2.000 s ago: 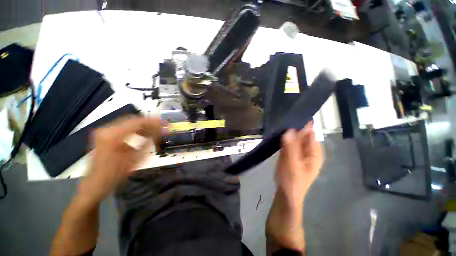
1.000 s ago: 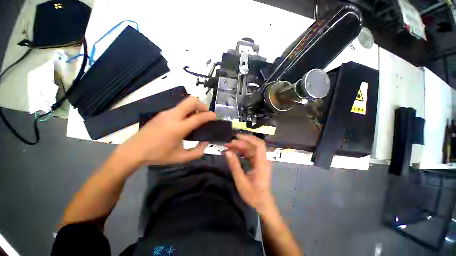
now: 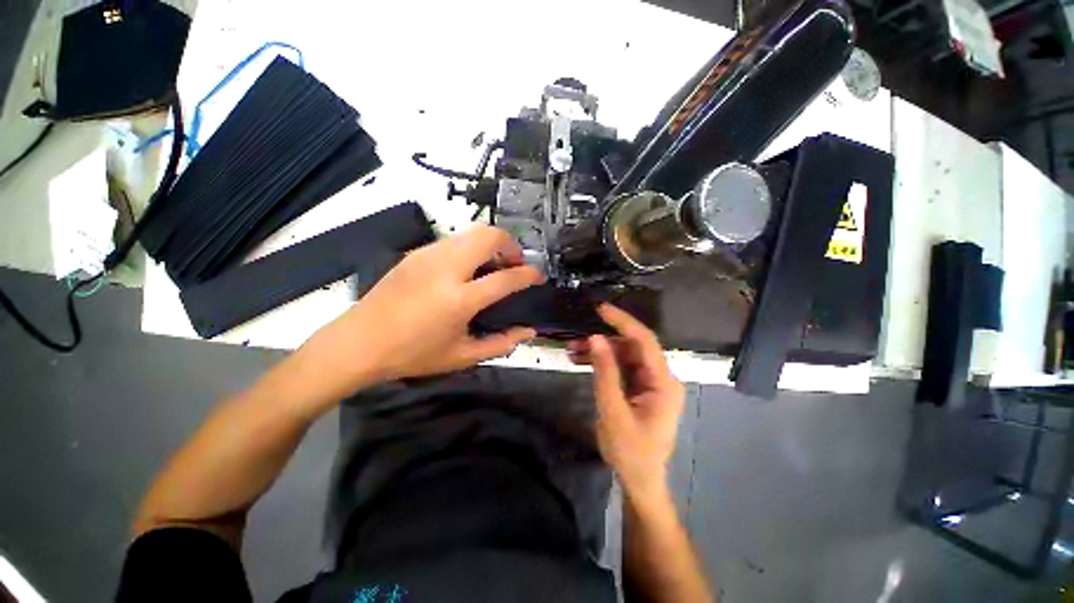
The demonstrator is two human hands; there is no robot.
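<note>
A black strip [image 3: 548,309] lies across the front of the skiving machine [image 3: 554,177], its upper edge at the presser foot area. My left hand [image 3: 442,300] holds the strip's left part between thumb and fingers. My right hand [image 3: 636,383] has its fingertips on the strip's right part, with the thumb at its lower edge. The exact feed point is hidden by the strip and machine head. A fanned stack of black strips [image 3: 265,165] lies left of the machine, with a single strip [image 3: 300,269] in front of it.
A black cover box [image 3: 813,283] with a warning label stands right of the machine, a strip [image 3: 771,336] on it. The glossy belt guard [image 3: 742,94] slants back. A brass-coloured cylinder [image 3: 642,230] is at centre. A black bag [image 3: 118,59] and white paper [image 3: 83,212] lie at left.
Two seconds ago my right hand held a strip out to the right and my left hand was apart. Since one second ago, the strip and my right hand have moved right along the machine front.
</note>
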